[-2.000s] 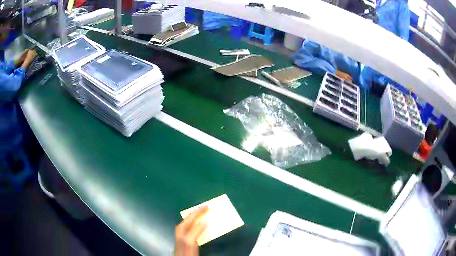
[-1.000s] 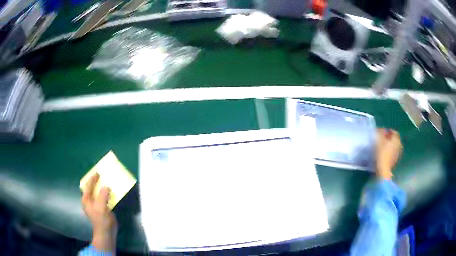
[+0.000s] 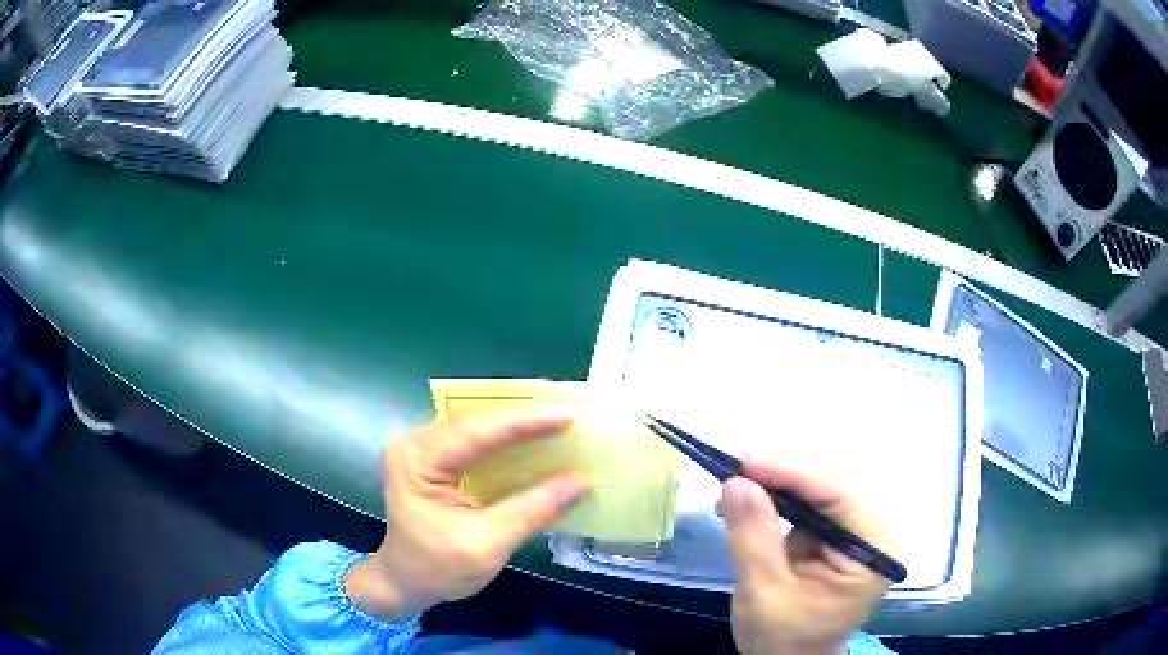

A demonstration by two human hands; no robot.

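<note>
My left hand holds a pale yellow square sheet between thumb and fingers, over the left edge of a white-edged housing. The housing lies flat on the green bench, its centre glaring white with a dark line inside the rim. My right hand holds slim black tweezers over the housing. The tweezer tip points up and left, close to the sheet's upper right part. Whether a small piece is at the tip cannot be told.
Another housing lies just right, a stack of housings at the upper left. Beyond the white strip are a clear plastic bag, a white crumpled lump and a blower. The bench's curved edge runs along the near left.
The left hand has brought the yellow sheet to the housing's left edge. The right hand has left the housing at the right and now holds tweezers. The view has turned.
</note>
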